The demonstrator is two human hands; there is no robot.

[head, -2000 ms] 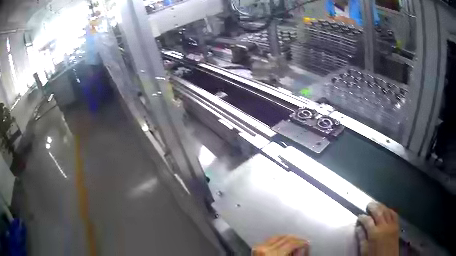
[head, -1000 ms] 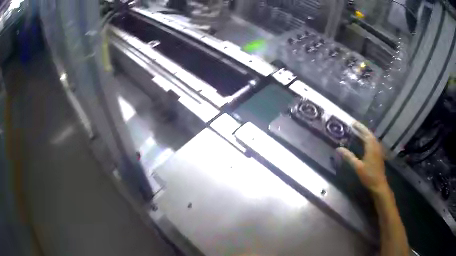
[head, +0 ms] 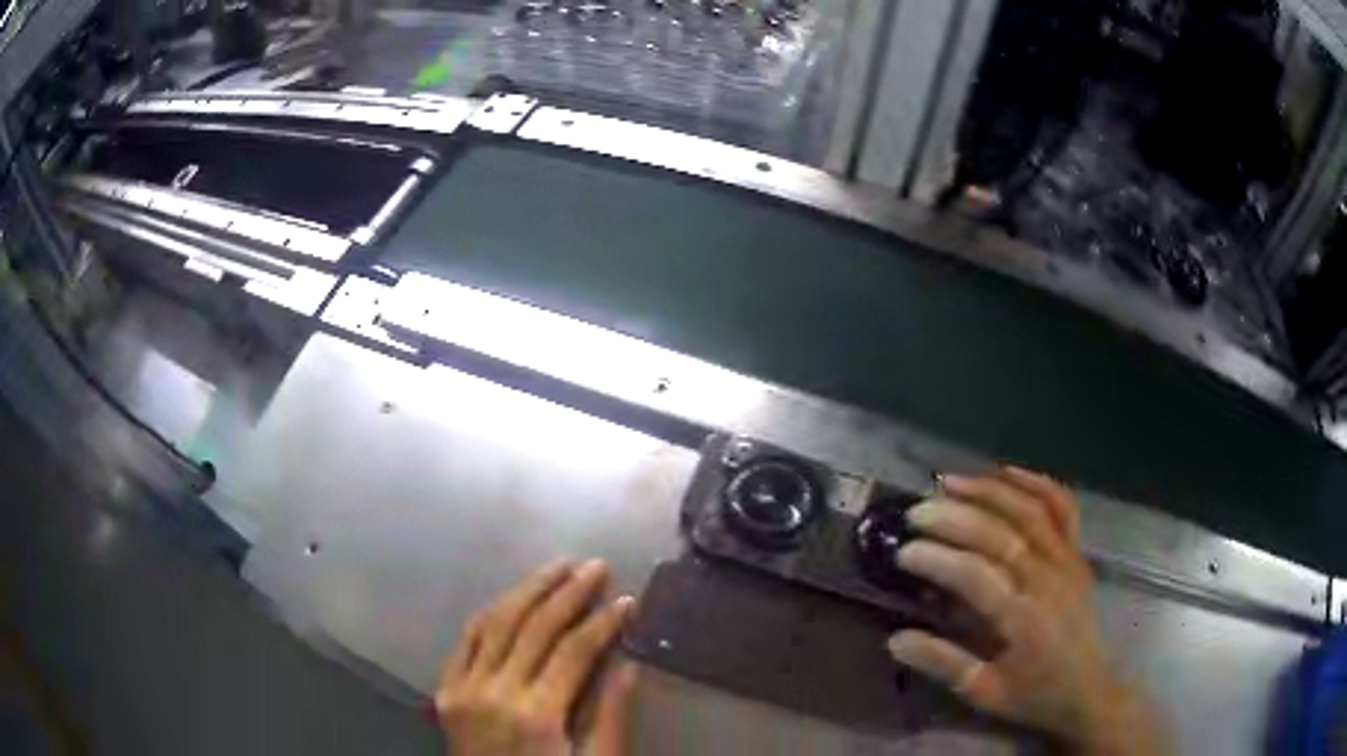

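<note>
A grey fixture plate (head: 783, 635) lies on the silvery metal ledge, its two-nest side towards the belt. A round black glossy unit, likely a speaker driver (head: 770, 499), sits in the left nest. A second black unit (head: 883, 535) shows in the right nest, partly hidden by fingers. My right hand (head: 1005, 591) grips the plate's right part, fingers over that nest and thumb low on the plate. My left hand (head: 535, 665) is open at the plate's left edge, fingertips on or just beside it; its lower part is cut off by the picture's edge.
The green conveyor belt (head: 709, 273) runs behind the ledge, between bright metal side rails (head: 591, 347). A black belt section (head: 251, 180) is at far left. Clear trays of round parts (head: 665, 45) and an aluminium post (head: 916, 104) stand behind. Something blue (head: 1312, 694) shows at right.
The fixture plate has moved from the belt to the ledge. My right hand has come from reaching over the belt to gripping it. My left hand has come back into view. The view has turned right.
</note>
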